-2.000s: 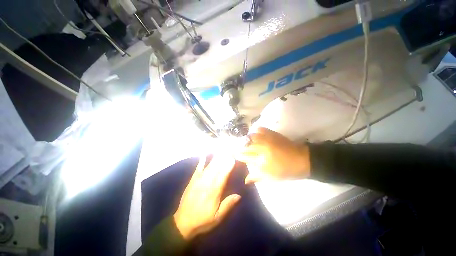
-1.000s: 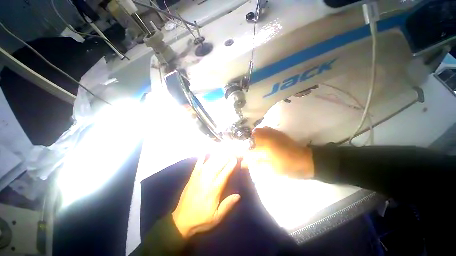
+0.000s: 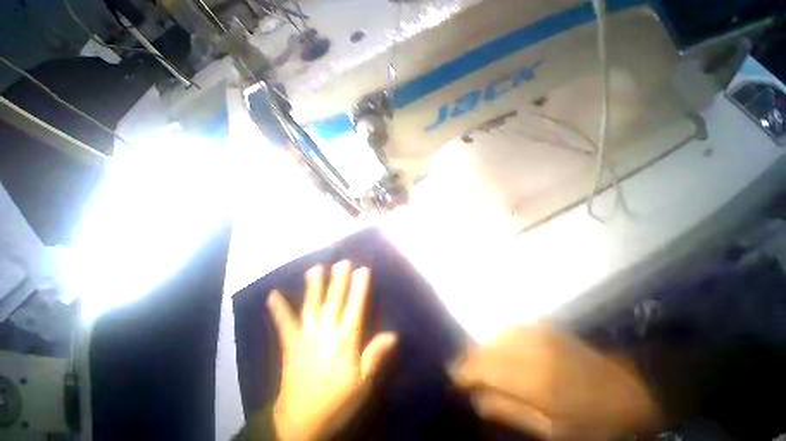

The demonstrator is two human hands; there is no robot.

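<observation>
A dark navy fabric panel (image 3: 405,319) lies on the white sewing table, its upper corner at the presser foot and needle area (image 3: 379,196), which is partly lost in glare. My left hand (image 3: 323,357) lies flat on the panel with fingers spread. My right hand (image 3: 552,379) is blurred at the panel's right edge, low in the picture; its fingers are curled, and whether they grip the cloth cannot be made out. The cream lockstitch machine (image 3: 552,112) with a blue stripe and "JACK" lettering stands behind.
Another dark fabric piece (image 3: 155,344) lies at the left, beyond a white strip of table. A cream unit with a round dark wheel (image 3: 30,392) is at the lower left. Strong glare covers the table (image 3: 689,189) around the needle. A pale cable hangs before the machine head.
My right hand has moved from beside the needle down and right to the panel's edge. My left hand has slid back from the needle, fingers spread wider. The view has shifted slightly.
</observation>
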